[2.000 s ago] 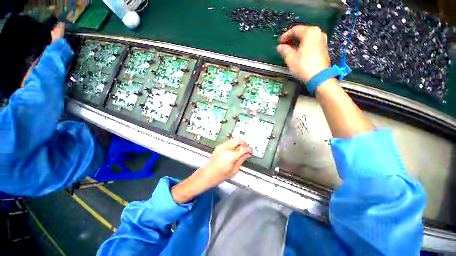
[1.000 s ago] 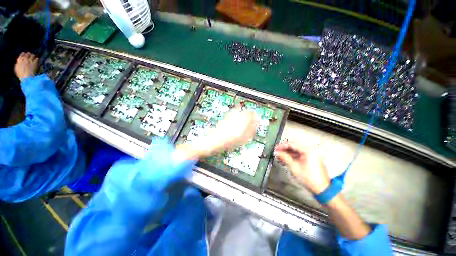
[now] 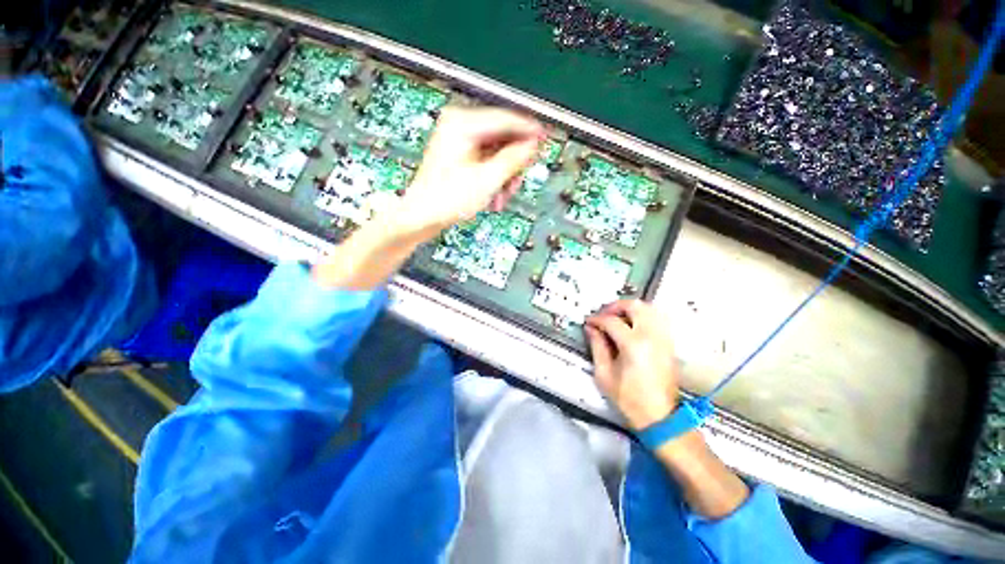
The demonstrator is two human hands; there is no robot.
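A grey-green pallet (image 3: pixel 665 245) in a dark frame holds green boards in front of me. The upper right board (image 3: pixel 608 201), lower right board (image 3: pixel 581 283) and lower left board (image 3: pixel 482 247) show. My left hand (image 3: pixel 474 165) is above the upper left board and hides most of it; its fingers are curled. My right hand (image 3: pixel 636 358) is at the near edge of the lower right board, thumb and fingers close together. Whether either hand holds a small part cannot be seen. A blue strap (image 3: pixel 674 425) is round my right wrist.
More pallets (image 3: pixel 220 154) lie leftward along the pale rail (image 3: pixel 485 331). A bare pale plate (image 3: pixel 804 342) is at right. A small dark component heap (image 3: pixel 606 33) and a large glittering mass (image 3: pixel 838 121) lie beyond. The blue cord (image 3: pixel 782 322) crosses the right side. Another person's blue sleeve (image 3: pixel 66 242) is left.
The view has shifted. My left hand has moved from the right-hand boards to the upper left board. My right hand has moved from the pallet's right edge to the lower right board's near edge.
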